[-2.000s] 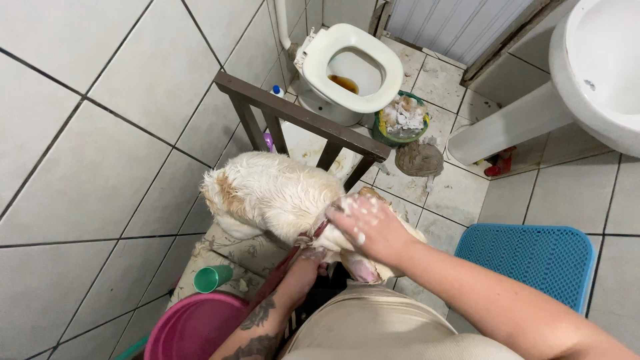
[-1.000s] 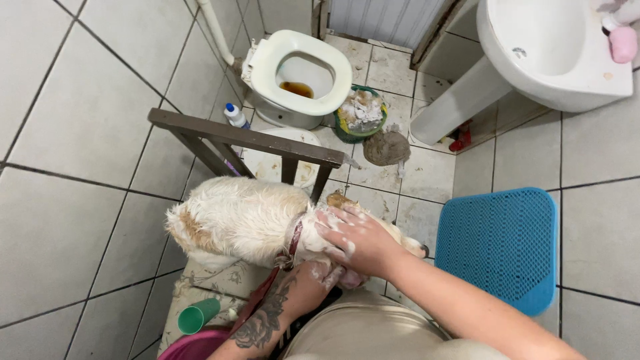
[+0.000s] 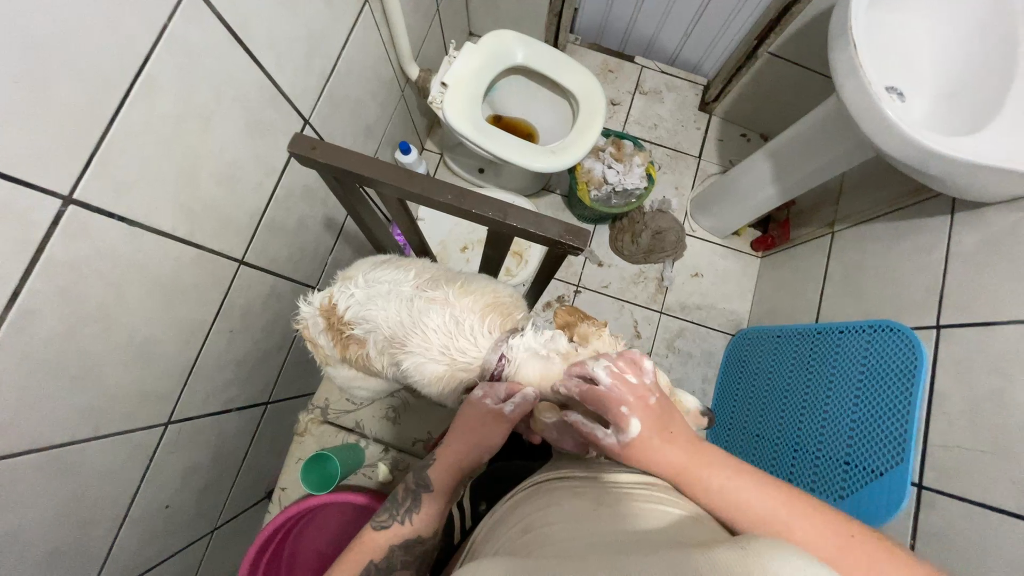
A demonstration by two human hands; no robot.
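Observation:
A wet white dog (image 3: 424,320) with tan patches stands on a dirty tiled ledge in front of me, its nose toward the right. A dark red collar (image 3: 498,366) circles its neck. My right hand (image 3: 620,404), smeared with white lather, rests with bent, spread fingers on the side of the dog's head, near an ear. My left hand (image 3: 500,412) is low at the dog's throat, just below the collar, with lather on its thumb. Its fingers are partly hidden, so what they grip does not show.
Behind the dog stands a brown metal rail (image 3: 440,192). Beyond are a toilet (image 3: 524,100), a full waste basket (image 3: 610,176) and a grey cloth (image 3: 648,235). A green cup (image 3: 332,468) lies by a pink basin (image 3: 312,536). At right are a blue plastic panel (image 3: 820,408) and a pedestal sink (image 3: 944,96).
My right hand has moved from the top of the dog's head and neck to the side of its head. My left hand remains under the neck. The view has shifted somewhat.

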